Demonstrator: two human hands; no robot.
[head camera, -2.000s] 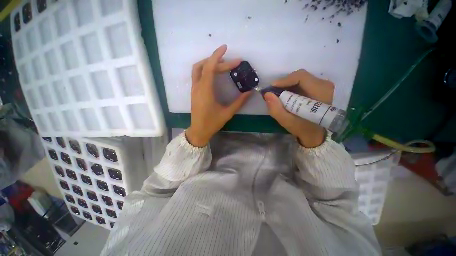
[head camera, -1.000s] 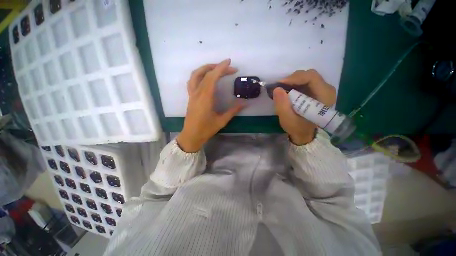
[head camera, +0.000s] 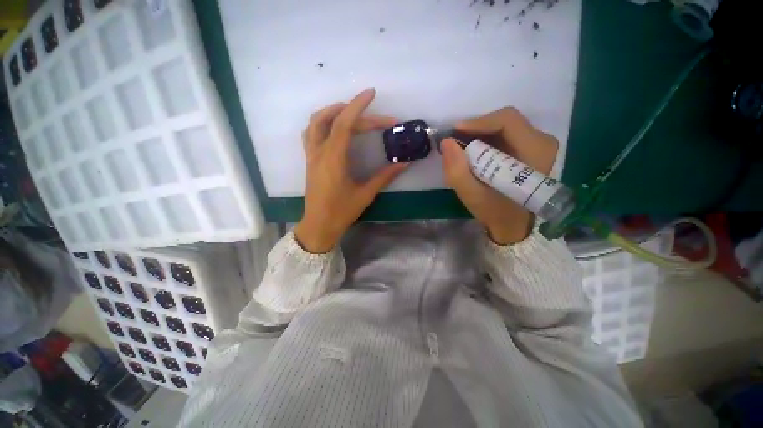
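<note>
A small black housing (head camera: 407, 141) with white shiny spots lies on the white work sheet (head camera: 418, 63), near its front edge. My left hand (head camera: 340, 167) holds the housing by its left side, thumb at the lower edge and a finger at the upper edge. My right hand (head camera: 499, 167) is shut on the glue syringe (head camera: 514, 177), held like a pen. The syringe's tip is at the housing's upper right corner; whether it touches cannot be told.
A white foam tray (head camera: 180, 146) lies left, with black housings in its far-left pockets. A filled tray (head camera: 146, 313) is below it, another tray (head camera: 623, 305) lower right. Black specks (head camera: 523, 15) lie on the sheet's far side. A pale hose (head camera: 657, 117) runs on the green bench (head camera: 644, 159).
The housing has turned between my left fingers since two seconds ago. The syringe tip is now at its upper right corner. The left fingers have closed back onto the housing.
</note>
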